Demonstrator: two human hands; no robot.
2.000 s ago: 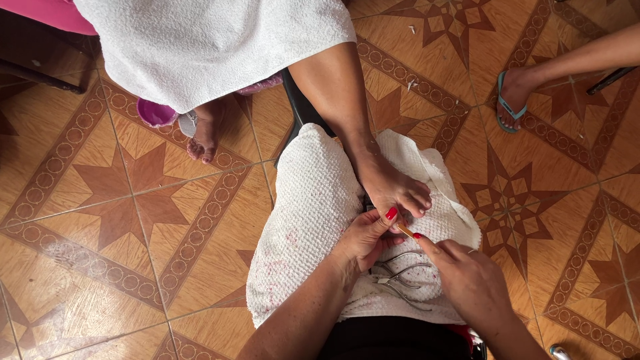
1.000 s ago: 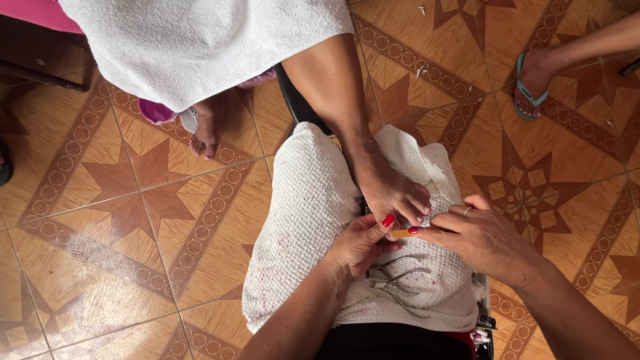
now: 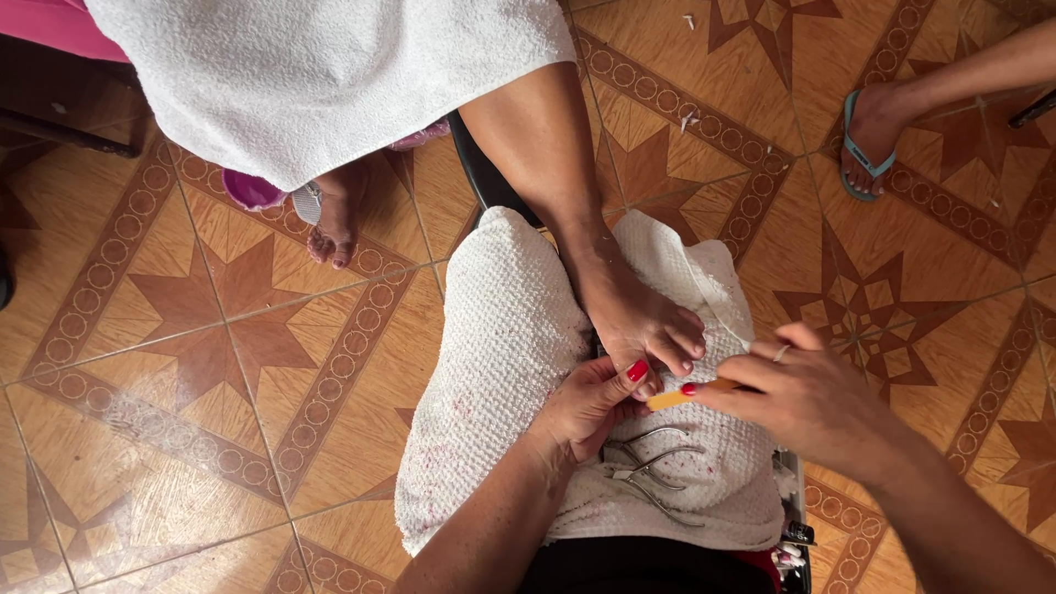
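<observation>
Another person's bare foot (image 3: 639, 318) rests on a white textured towel (image 3: 495, 330) spread over my lap. My left hand (image 3: 590, 404) grips its big toe, thumb with red nail on top. My right hand (image 3: 792, 392) holds an orange nail file (image 3: 670, 399), whose tip is at that toe's nail. Metal cuticle nippers (image 3: 656, 478), seemingly two pairs with handles spread, lie on the towel just below my left hand.
A smooth white towel (image 3: 346, 66) covers the person's lap. Their other foot (image 3: 334, 223) stands on the tiled floor beside a purple bowl (image 3: 252, 190). Another person's foot in a teal flip-flop (image 3: 870, 148) is at upper right. Nail polish bottles (image 3: 797, 533) sit in a container beside my lap.
My right hand has shifted a little and its fingers have changed pose on the file. My left hand stays at the toes. The flip-flop foot appears slightly shifted, along with the view.
</observation>
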